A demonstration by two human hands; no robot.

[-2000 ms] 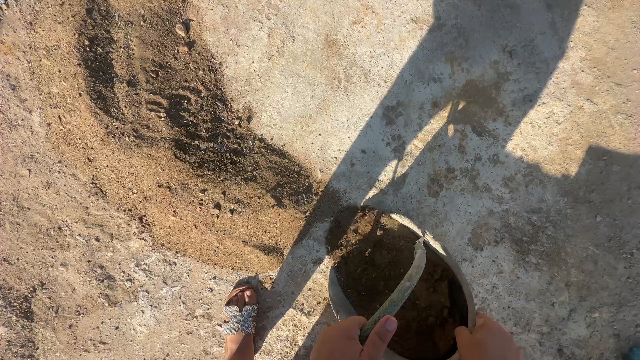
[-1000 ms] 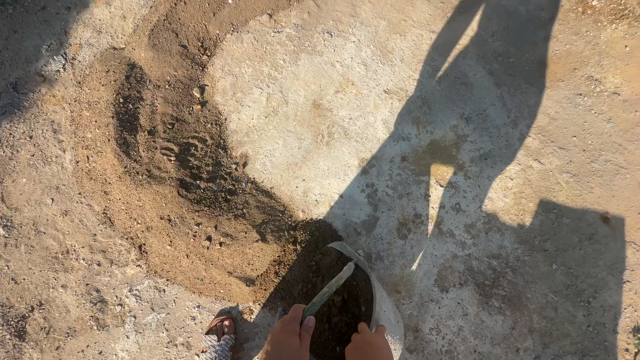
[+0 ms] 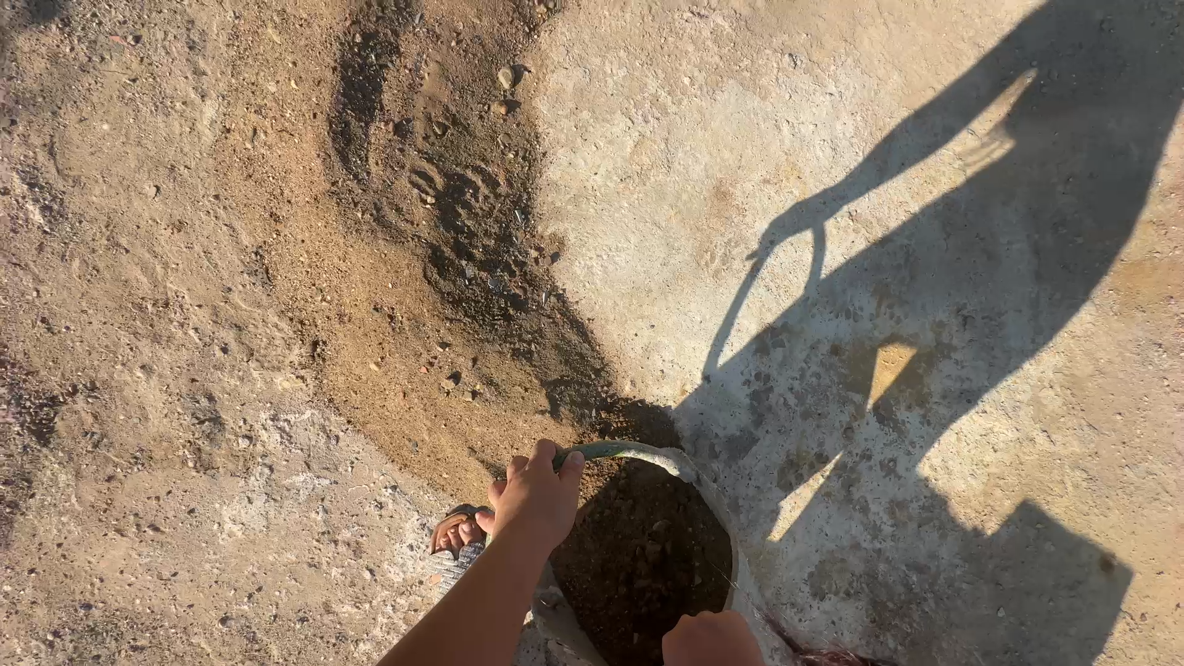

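Observation:
A bucket (image 3: 735, 564) with dark soil (image 3: 647, 555) in it stands at the bottom centre. Its curved handle (image 3: 629, 450) is raised over the far side of the rim, and my left hand (image 3: 536, 495) is closed around the handle's left part. My right hand (image 3: 712, 640) lies at the near right rim, cut off by the lower frame edge; its fingers are hidden, so its hold on the rim cannot be made out.
A curved band of loose soil and pebbles (image 3: 481, 231) runs from the top down to the bucket. A sandalled foot (image 3: 458, 536) stands left of the bucket. Shadows of a person (image 3: 999, 277) fall across the rough concrete-like ground at right.
My left hand has moved farther from my body, along with the handle, which crossed the bucket's opening before and now arches over its far side.

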